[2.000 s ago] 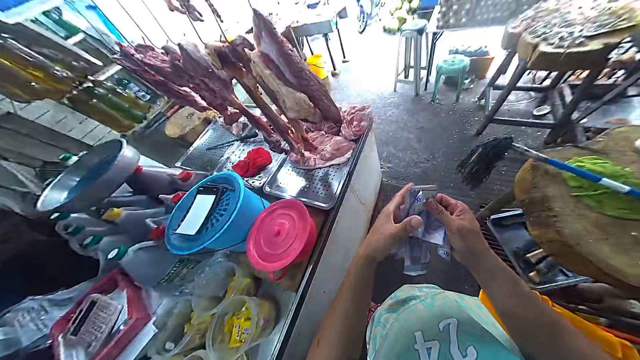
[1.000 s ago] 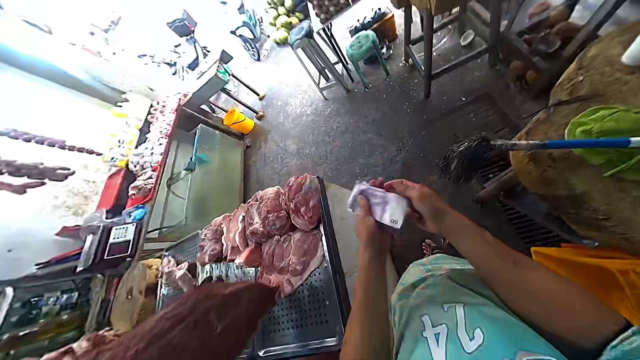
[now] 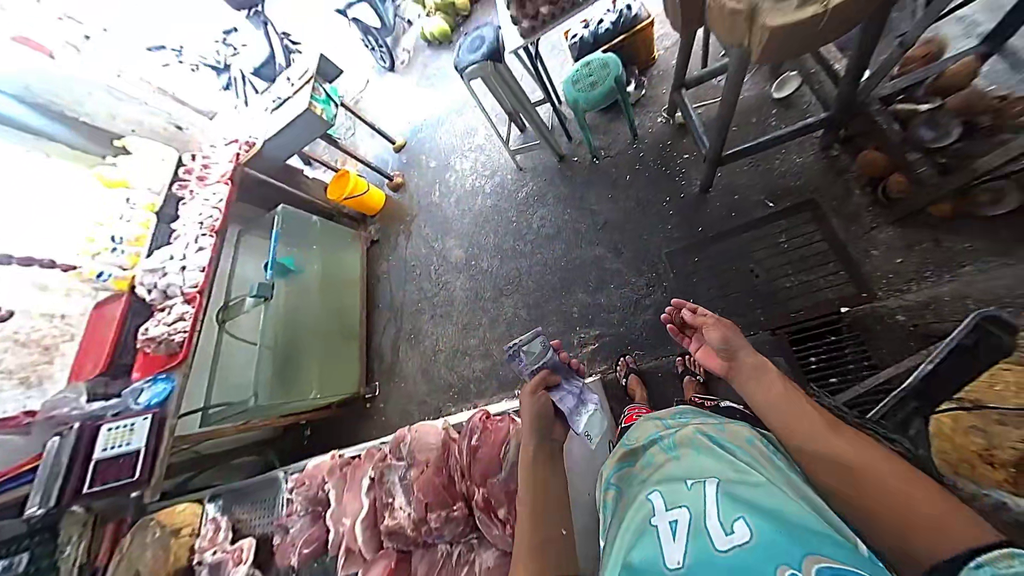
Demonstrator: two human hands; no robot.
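My left hand (image 3: 548, 392) grips several purple-grey banknotes (image 3: 570, 394) above the end of the meat counter. To its right, my right hand (image 3: 712, 336) is turned palm up with its fingers curled, and a small coin-like thing (image 3: 678, 320) lies at the fingers; what it is exactly I cannot tell. Slabs of raw meat (image 3: 424, 480) lie on the counter below and left of my left hand. The two hands are apart, over the dark floor and my sandalled feet.
A glass tank (image 3: 312, 312) stands at the left, with a yellow bucket (image 3: 356, 192) beyond it. A green plastic stool (image 3: 594, 82) and a grey stool (image 3: 504, 88) stand ahead. A wooden block table (image 3: 788, 32) is at the upper right. A floor grate (image 3: 836, 356) lies near my right arm.
My hands were together at the banknotes in both earlier frames. Now my right hand has come away to the right, while my left hand keeps the notes. The view has swung round.
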